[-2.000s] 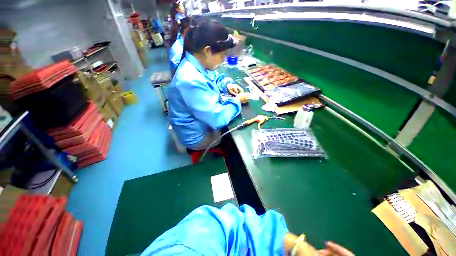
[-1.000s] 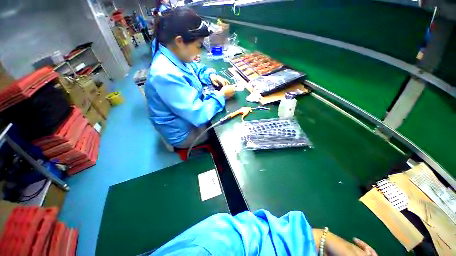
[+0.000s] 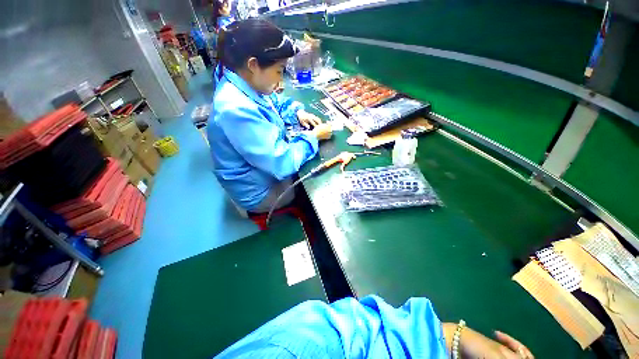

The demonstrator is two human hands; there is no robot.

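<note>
My left hand (image 3: 496, 345) is at the bottom edge, right of centre, in a blue sleeve with a beaded bracelet at the wrist. It is partly cut off, so I cannot tell what its fingers hold. My right hand is not in view. In front, on the green bench, lies a clear bagged tray (image 3: 389, 188) with rows of grey-white pieces. A small translucent white bottle (image 3: 404, 150) stands behind it. An air blow gun (image 3: 340, 161) with an orange-yellow handle lies to its left. Sticker sheets (image 3: 558, 269) and tan paper lie at the right.
A person (image 3: 256, 133) in a blue smock sits at the left, hands together over the bench. Beyond are a dark bagged tray (image 3: 392, 114) and a tray of orange-brown parts (image 3: 356, 92). A white paper (image 3: 299, 263) lies on the near green surface. Red trays (image 3: 115, 207) are stacked beside the aisle.
The view has swung, so the bench things and the neighbour sit further left than two seconds ago. My left hand shows further right in the picture. The bench things keep their places.
</note>
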